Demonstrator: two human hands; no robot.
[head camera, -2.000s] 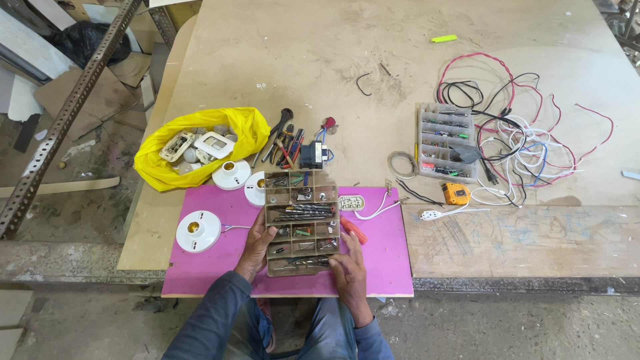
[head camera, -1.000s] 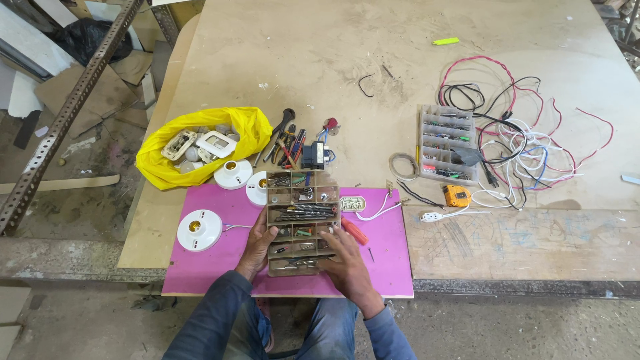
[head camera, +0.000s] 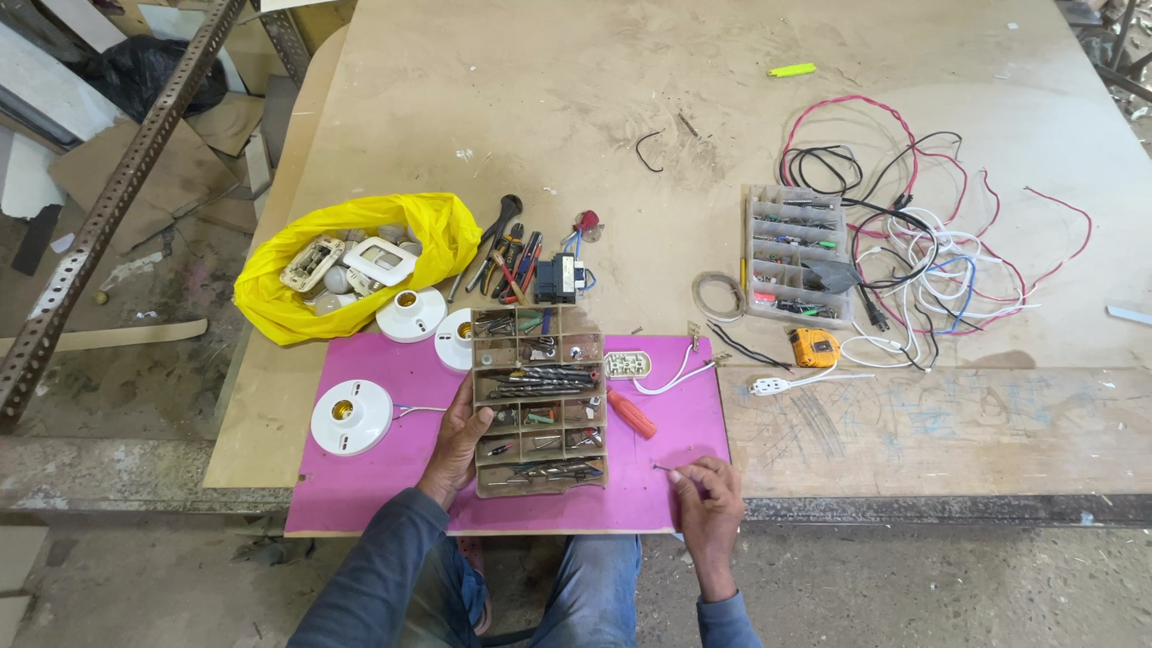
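My left hand (head camera: 457, 445) grips the left edge of a plastic compartment organizer (head camera: 540, 355) holding drill bits and small hardware. Between the thumb and fingers of my right hand (head camera: 706, 499) is a small screw (head camera: 663, 467), held over the pink board (head camera: 414, 495). A red screwdriver handle (head camera: 632, 415) lies right of the organizer. Above it, an open socket body (head camera: 627, 364) sits beside white wire. One white lamp holder (head camera: 351, 417) rests on the board at left; two more, a lamp holder (head camera: 411, 315) and another (head camera: 454, 339), stand near the organizer's upper left.
A yellow bag (head camera: 360, 261) holds electrical fittings. Near it lie pliers (head camera: 508, 256), screwdrivers and a small transformer (head camera: 559, 278). On the right are a second organizer (head camera: 798, 256), tangled wires (head camera: 936, 252), an orange tape measure (head camera: 814, 347) and a wire coil (head camera: 718, 296).
My right hand has moved right, away from the organizer's lower right side, and now holds a small screw over the pink board. My left hand has stayed on the organizer.
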